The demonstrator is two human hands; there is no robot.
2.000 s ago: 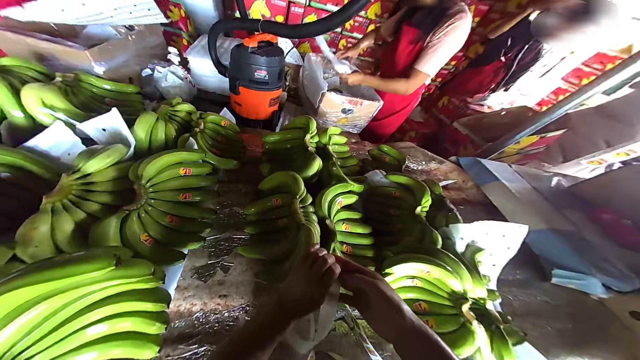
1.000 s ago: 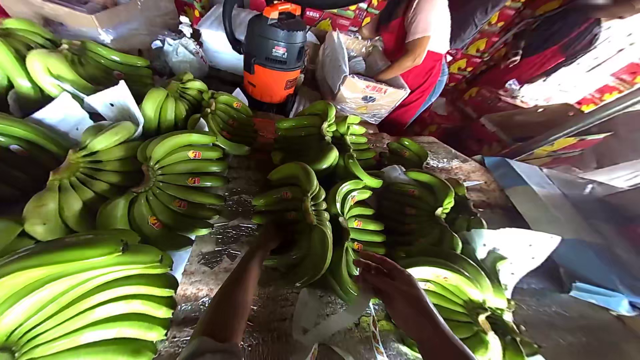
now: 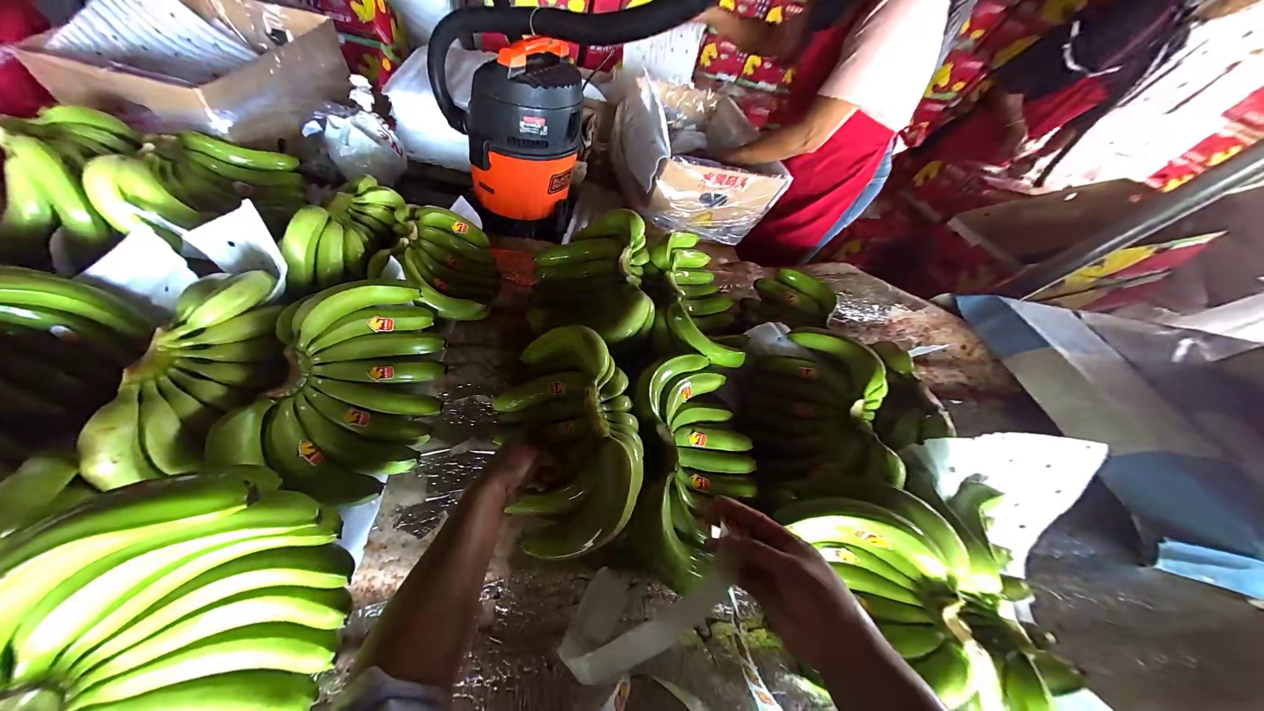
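My left hand [image 3: 523, 469] touches the left side of a green banana bunch [image 3: 592, 464] in the middle of the wet table; its fingers are partly hidden under the fruit. My right hand [image 3: 765, 563] pinches a small pale piece at the end of a translucent sticker backing strip [image 3: 642, 637], which curls down to the left. Just above that hand lies a stickered banana bunch [image 3: 696, 439]. Stickers also show on the large bunch at left [image 3: 365, 370] and on the bright bunch at right [image 3: 889, 563].
A black and orange shop vacuum [image 3: 526, 133] stands beyond the bunches. Behind the table a person in a red apron reaches into a plastic-lined carton [image 3: 721, 188]. An open cardboard box [image 3: 197, 89] is at the back left. White padding sheets [image 3: 1017, 474] lie among bananas.
My hands were close together two seconds ago; now they are apart, the left on the middle bunch. The middle bunch shows more stickers than at first. The worker behind has bent over the carton.
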